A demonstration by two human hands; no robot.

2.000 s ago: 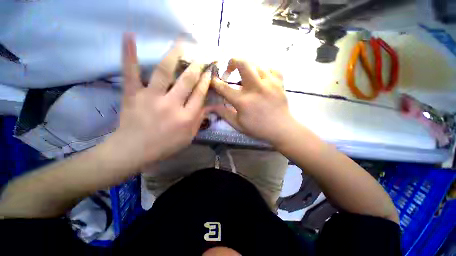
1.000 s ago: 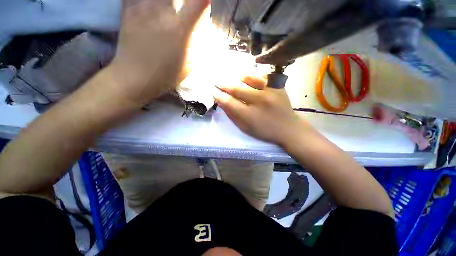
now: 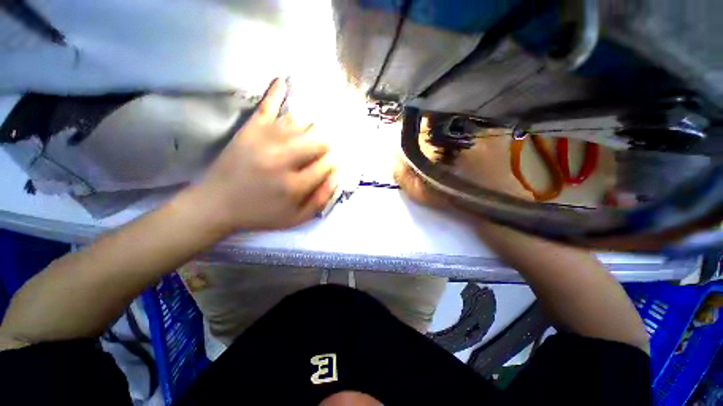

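My left hand (image 3: 277, 170) lies over the garment panel (image 3: 151, 143) on the white table, left of the bright lamp glow, with a dark fabric edge showing beneath its fingers. Whether it pinches the fabric is unclear. My right hand (image 3: 424, 186) is partly hidden behind the machine's curved front part; its fingertips are near the needle area. The sewing machine head (image 3: 491, 87) fills the upper right of the view, blurred. The metal parts near the needle (image 3: 384, 109) sit in the glare.
Scissors with orange and red loops (image 3: 539, 168) lie behind the machine part at right. A measuring scale runs along the table's front edge (image 3: 317, 258). Blue baskets stand below left (image 3: 174, 341) and right (image 3: 666, 317). Dark cut pieces (image 3: 472, 317) lie below the table.
My left hand has come down and back from the upper area to the fabric near the front. The machine head looms larger and now covers part of my right hand and the scissors.
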